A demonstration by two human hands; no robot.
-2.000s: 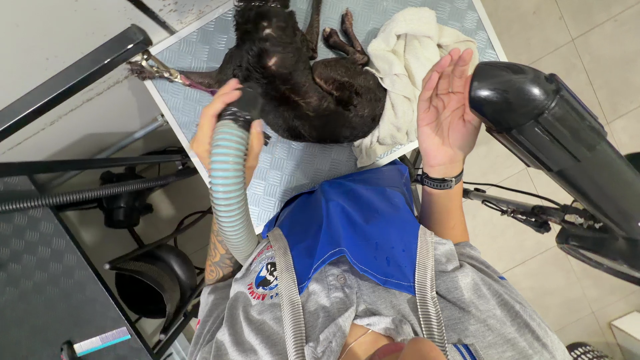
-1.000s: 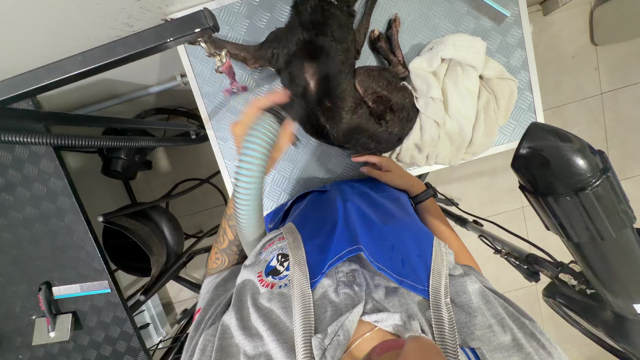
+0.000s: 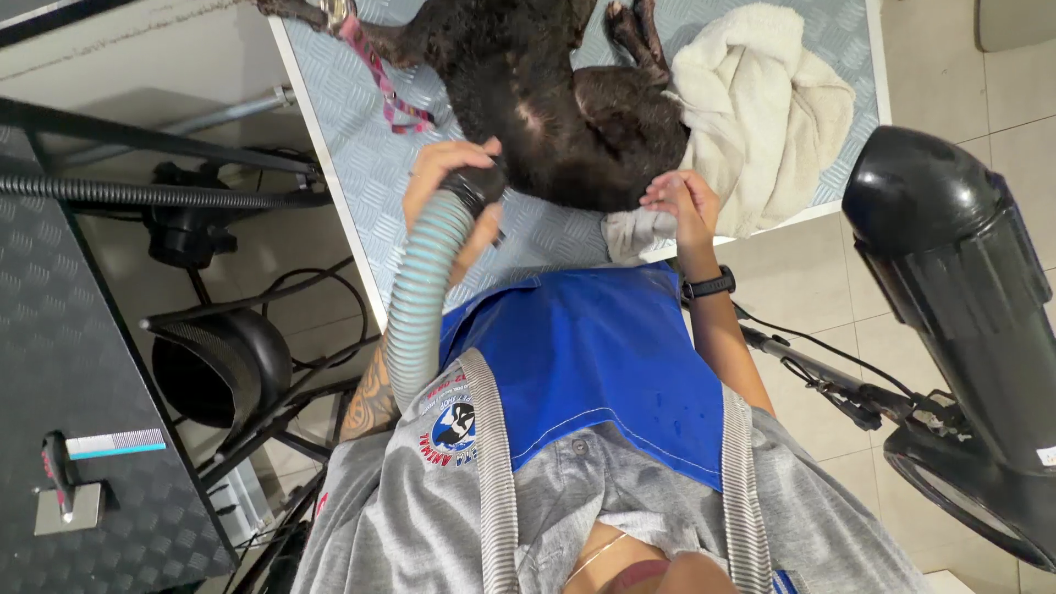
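Observation:
My left hand point(image 3: 437, 177) is closed around the black end piece point(image 3: 480, 186) of a ribbed light-blue hose point(image 3: 425, 280). The end piece is beside the black-furred dog point(image 3: 544, 107), which lies on a grooming table point(image 3: 371, 239) with a textured blue-grey top. My right hand point(image 3: 689, 202), with a black watch on its wrist, is at the rear edge of the dog's body. Its fingers are bent; whether they pinch fur cannot be seen. A cream towel point(image 3: 759, 124) lies bunched against the dog's hindquarters. A pink patterned strap point(image 3: 379, 78) hangs by the dog's outstretched leg.
A large black dryer point(image 3: 949, 247) on a stand is at the right. On a black table point(image 3: 157, 528) at the left lie a metal comb point(image 3: 115, 443) and a slicker brush point(image 3: 68, 495). Black tubes and cables fill the gap between the tables.
My right hand has moved from beside the dryer, palm raised, down to the dog's rear edge. My left hand has stayed on the hose. The view has shifted.

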